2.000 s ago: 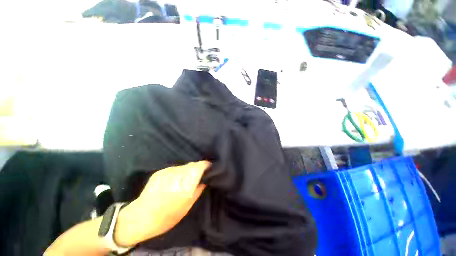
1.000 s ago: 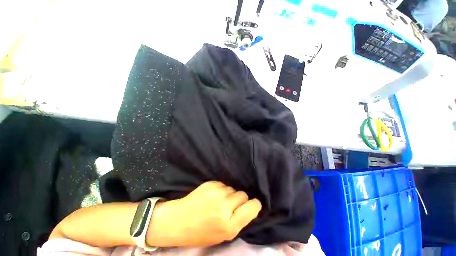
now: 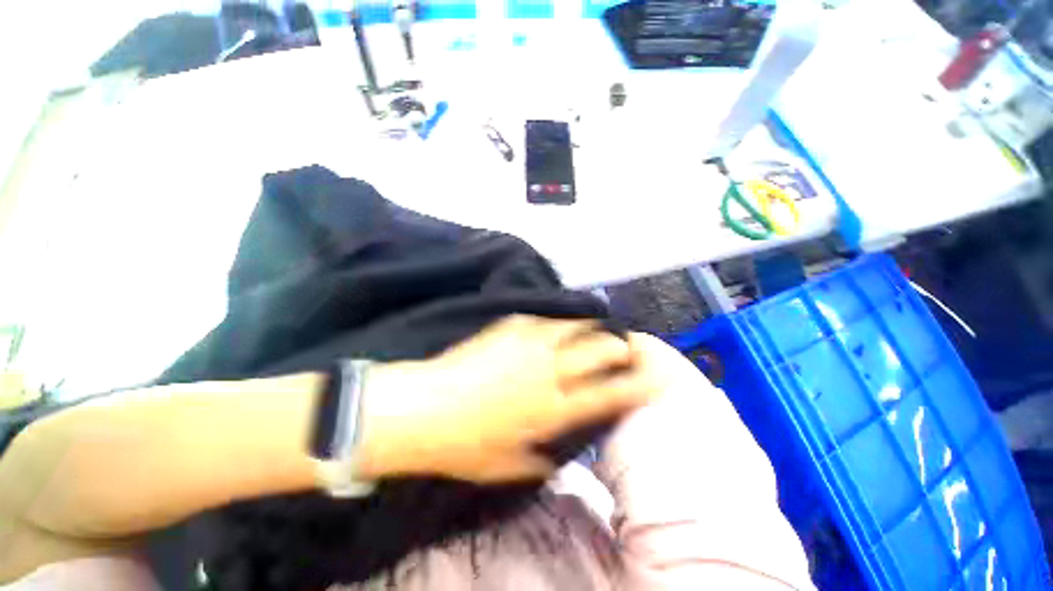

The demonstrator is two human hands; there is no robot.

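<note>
The black garment (image 3: 346, 277) lies bunched from the white machine table down over the wearer's lap. My left hand (image 3: 543, 398), blurred and with a watch band at the wrist, reaches across from the left. Its curled fingers hold the cloth near the garment's right end; the exact grip is blurred. My right hand is not in view; only a pale pink sleeve (image 3: 704, 473) shows at the right. The presser foot and needle area (image 3: 402, 106) is behind the garment, apart from it.
A smartphone (image 3: 550, 162) and a small dark looped item (image 3: 499, 141) lie on the white table (image 3: 647, 162). Green and yellow scissors (image 3: 760, 210) are at its right front edge. A control panel (image 3: 689, 32) is at the back. A blue crate (image 3: 883, 404) stands at right.
The view has shifted, and the garment's glittery part no longer shows. The cloth sits lower and farther from the needle area. My left hand has moved toward the right sleeve, its fingers less tightly bunched.
</note>
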